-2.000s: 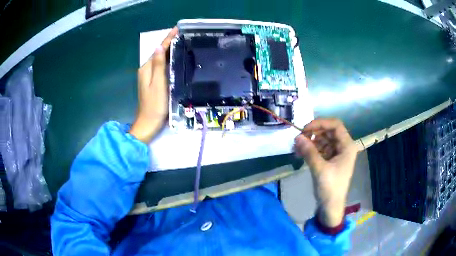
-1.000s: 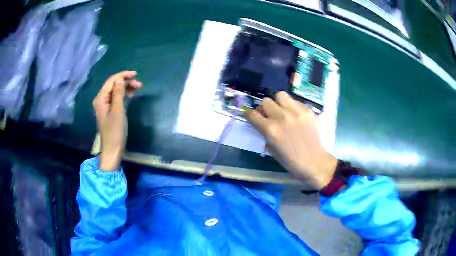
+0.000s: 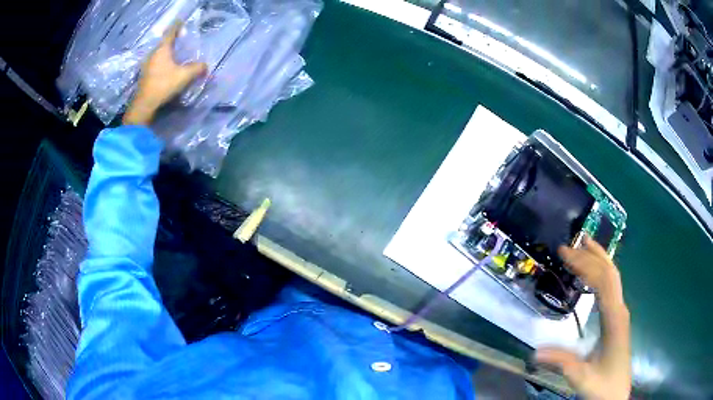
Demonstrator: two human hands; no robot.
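Note:
The open projector unit point(image 3: 539, 211) lies tilted on a white protective sheet point(image 3: 438, 226) at the right, with its black block, green main board point(image 3: 605, 223) and yellow parts showing. A purple ribbon cable point(image 3: 446, 293) runs from its near edge over the bench edge to the blue clothing. My left hand point(image 3: 164, 82) is over the pile of clear plastic bags point(image 3: 234, 86) at the upper left, thumb and fingers apart. My right hand point(image 3: 598, 312) is at the unit's right side, fingers apart, fingertips over the case; it shows nothing held.
The green bench point(image 3: 336, 148) has a worn tan edge point(image 3: 344, 289) in front of the wearer. More bagged items point(image 3: 59, 297) stand at the lower left. A pale rail point(image 3: 539, 78) runs behind the bench, with dark equipment point(image 3: 692, 125) at the upper right.
The view has turned left, so the unit appears further right. My left hand has moved from the bench to the bags. My right hand has shifted to the unit's right side, its fingers now spread.

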